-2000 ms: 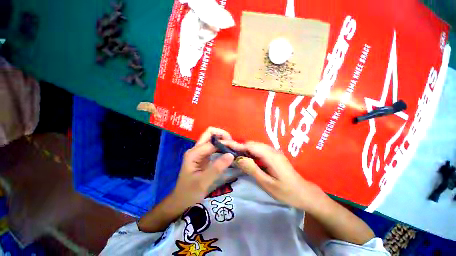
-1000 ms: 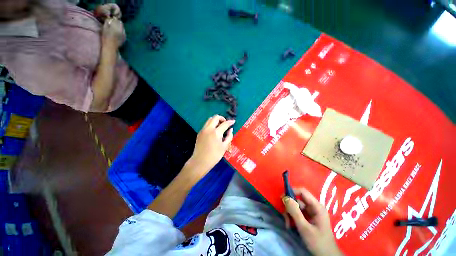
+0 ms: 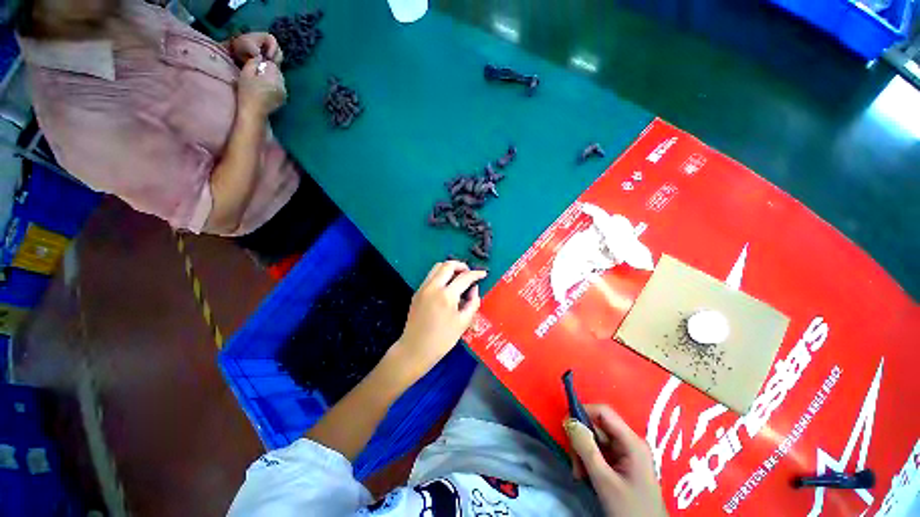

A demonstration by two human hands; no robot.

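Observation:
My left hand (image 3: pixel 440 313) is at the left edge of the red printed carton sheet (image 3: pixel 807 263), fingers closed around a small dark part (image 3: pixel 471 290) that is mostly hidden. My right hand (image 3: pixel 615 459) is low over the sheet and holds a black tubular piece (image 3: pixel 575 399), its narrow end pointing up and away. A loose heap of small dark parts (image 3: pixel 466 202) lies on the green bench just beyond my left hand. Another black tubular piece (image 3: pixel 834 480) lies on the sheet at the lower right.
A cardboard pad (image 3: pixel 646 328) bears a white disc (image 3: pixel 708 326) and tiny specks. A crumpled white wipe (image 3: pixel 595 254) lies beside it. Another person in a pink shirt (image 3: pixel 151 131) works at far left. A blue crate (image 3: pixel 242 379) with dark contents is below the bench. More dark parts (image 3: pixel 343 103) lie beyond.
Two seconds ago both hands were together on a dark piece; they have since separated. Over the last second the hands barely moved, and the camera view shifted slightly.

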